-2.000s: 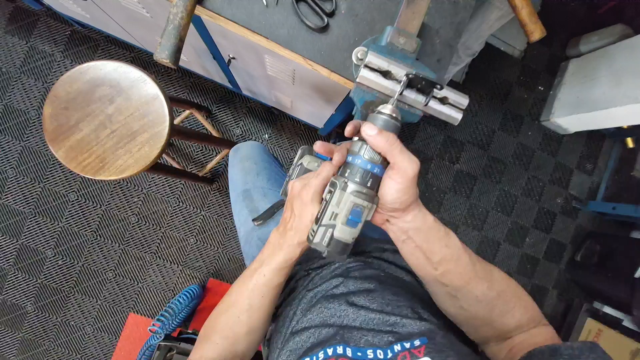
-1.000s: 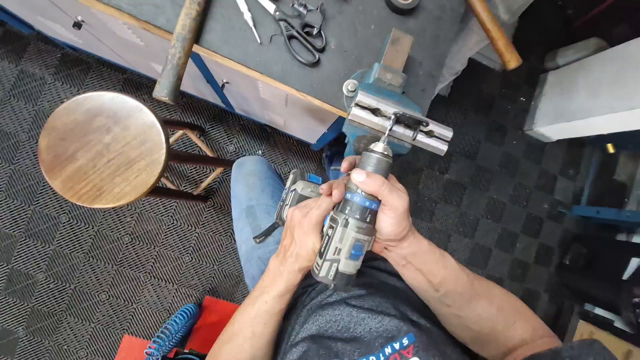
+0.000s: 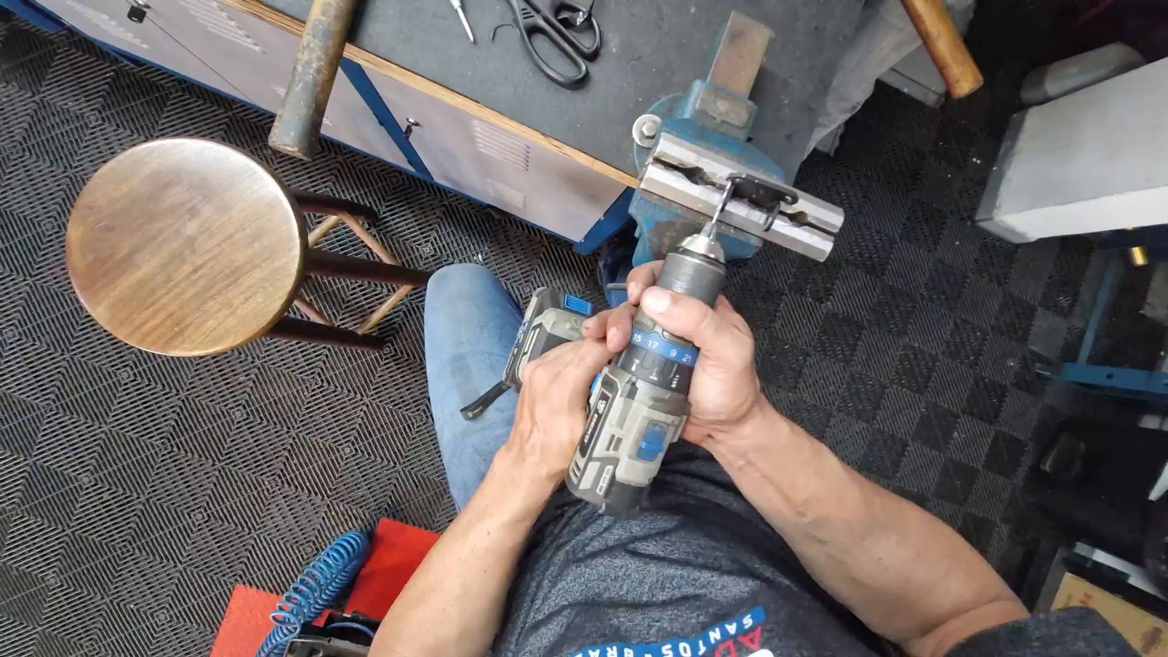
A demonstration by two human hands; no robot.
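Both my hands hold a grey cordless drill [image 3: 631, 429] tilted up toward a blue bench vise [image 3: 695, 128]. My left hand [image 3: 558, 401] grips the drill's handle side, with the battery showing to its left. My right hand [image 3: 716, 360] wraps the front of the body just behind the black chuck [image 3: 692, 274]. A thin drill bit [image 3: 721, 208] runs from the chuck to a small black metal part [image 3: 762, 192] clamped between the vise's pale jaws [image 3: 684, 187]. Whether the bit is inside the part or only touches it, I cannot tell.
Black-handled scissors [image 3: 555, 46] lie on the dark workbench [image 3: 429, 46]. Two handles [image 3: 315, 82] [image 3: 944, 46] jut over its edge. A round wooden stool [image 3: 187, 246] stands at left. A blue coiled hose [image 3: 315, 579] lies at lower left, a white block-like object [image 3: 1086, 146] at right.
Both hands keep their hold on the drill, and its bit stays at the part in the vise. The view has shifted somewhat, showing more of the bench than two seconds ago.
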